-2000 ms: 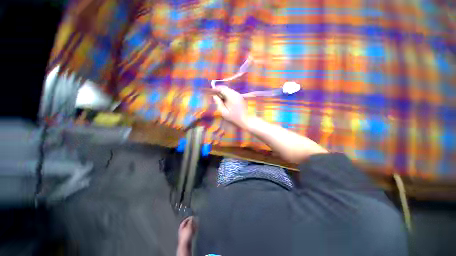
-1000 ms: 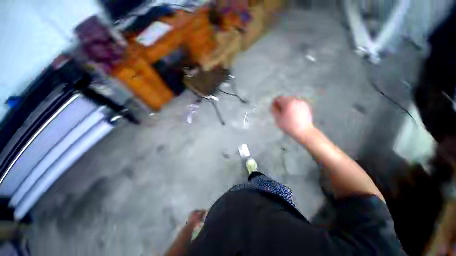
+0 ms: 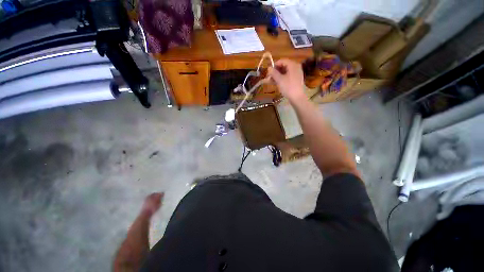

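My right hand (image 3: 288, 78) is raised in front of me at the upper centre, closed on a thin pale strip (image 3: 250, 95). The strip loops above the fingers and hangs down to the left, with a small white piece (image 3: 230, 115) near its lower end. Whether that piece is attached is hard to tell. My left hand (image 3: 153, 202) hangs low at my left side over the grey floor. It is small and blurred, and I see nothing in it.
A wooden desk (image 3: 186, 85) with papers (image 3: 239, 40) and a calculator stands ahead. A brown chair (image 3: 260, 126) is before it. A large machine with white rolls (image 3: 58, 91) is at left. Cardboard boxes (image 3: 371, 40), checked fabric (image 3: 331, 74) and white tubes (image 3: 411, 154) are at right.
The view has turned from the plaid-covered table to the floor and then the desk, which is now nearer. My right hand, holding the strip over the cloth earlier, is now raised before the desk.
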